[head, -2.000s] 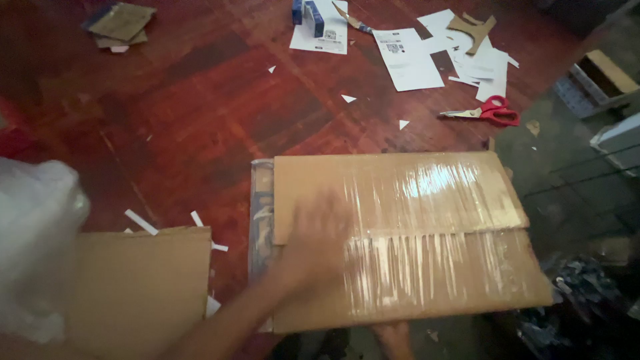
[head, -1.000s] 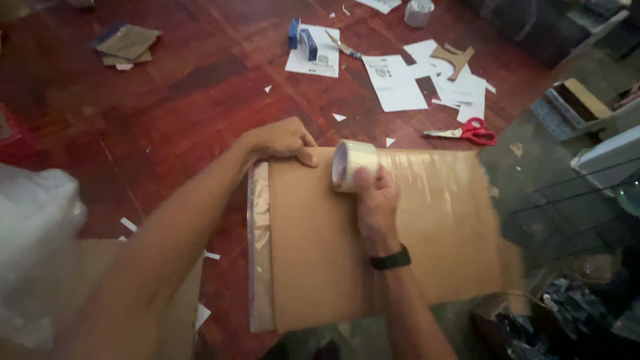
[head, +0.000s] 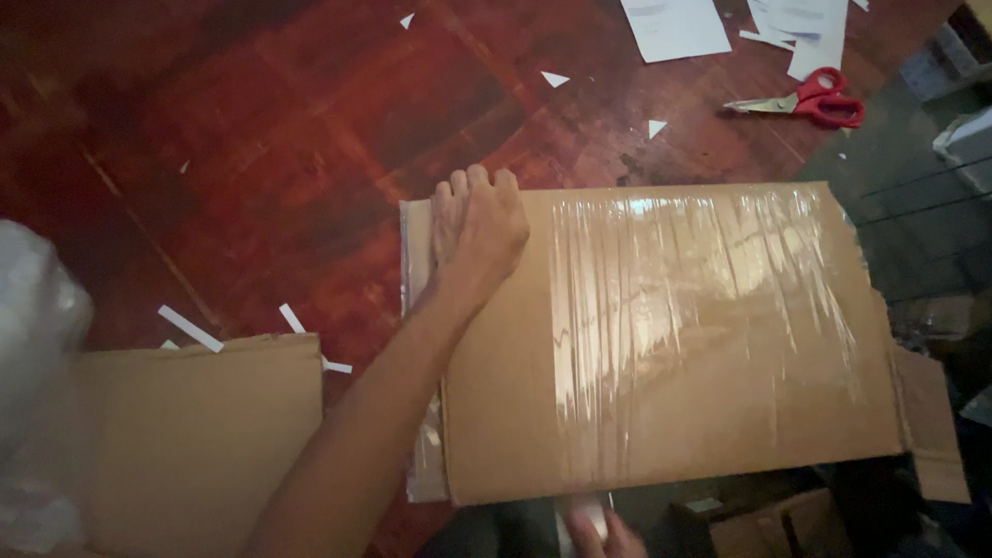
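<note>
A flat cardboard package lies over the front edge of the red-brown wooden table, its right part wrapped with shiny clear packing tape. Over its upper left edge, my left hand grips the cardboard, fingers curled past the far edge. Below the near edge, my right hand holds a roll of clear tape, partly hidden and blurred, at the lower end of the taped part. Clear plastic sticks out along the package's left side.
Red-handled scissors lie beyond the package, beside printed paper sheets and small paper scraps. Another cardboard piece and a whitish plastic bag are at left. Cardboard boxes stand below the table edge.
My right hand has moved with the tape roll from the package's upper edge to below its near edge. My left hand stays at the upper left edge. The view has shifted.
</note>
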